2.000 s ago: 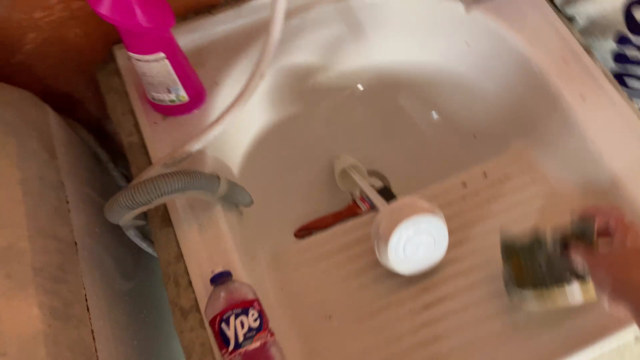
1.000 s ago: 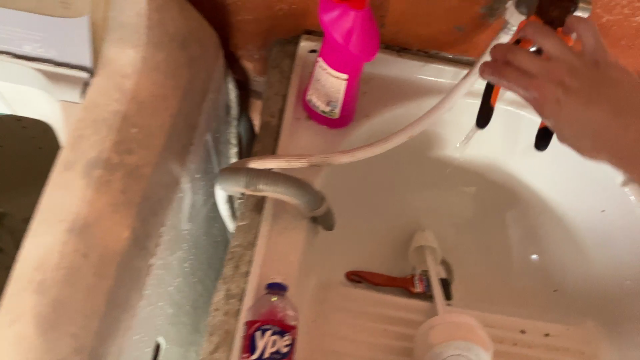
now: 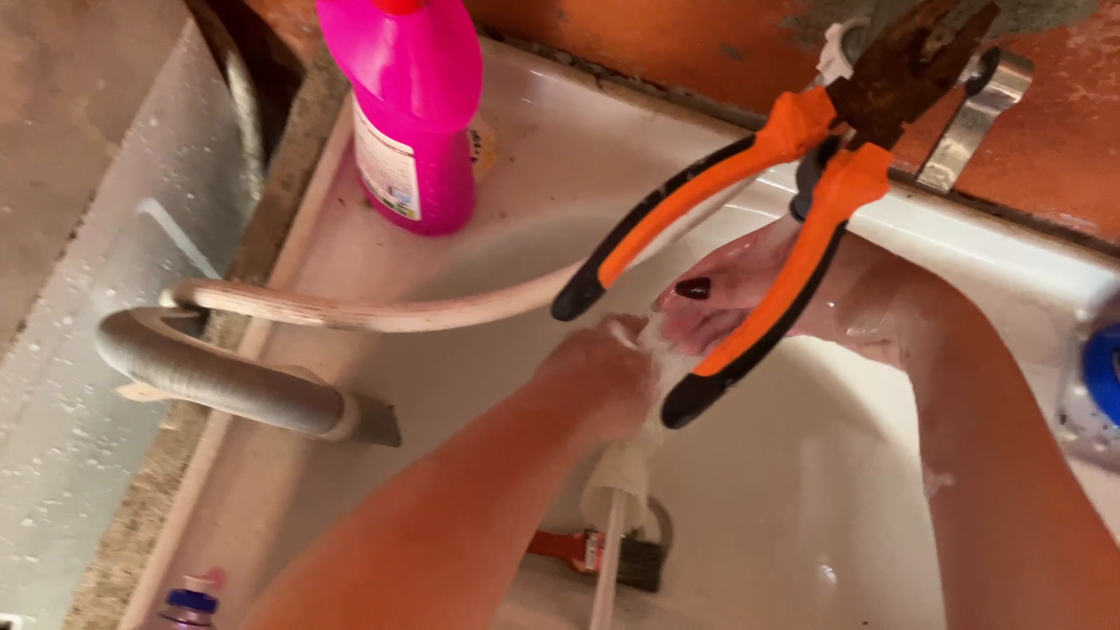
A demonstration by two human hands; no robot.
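Observation:
My left hand (image 3: 604,376) and my right hand (image 3: 744,289) meet under running water over the white sink basin (image 3: 752,525). The left fingers are blurred. My right hand, wet and partly hidden, shows a dark thumbnail. In front of it hang combination pliers (image 3: 814,157) with orange and black handles, their jaws up by the tap; neither hand is on them. Below the hands a white plastic brush or scoop-like tool (image 3: 616,490) with a long handle lies across a paintbrush (image 3: 604,556) with a red handle and dark bristles.
A pink bottle (image 3: 416,122) stands on the sink's upper left corner. A pale hose (image 3: 385,313) and a grey corrugated drain hose (image 3: 227,376) cross the left rim. A blue-capped bottle (image 3: 191,604) is at lower left, a blue-lidded container (image 3: 1104,372) at right. A metal bracket (image 3: 976,118) is by the wall.
A second ago one hand was at the pliers by the tap; now it is off them and both hands are together under the water. The view has moved closer to the tap.

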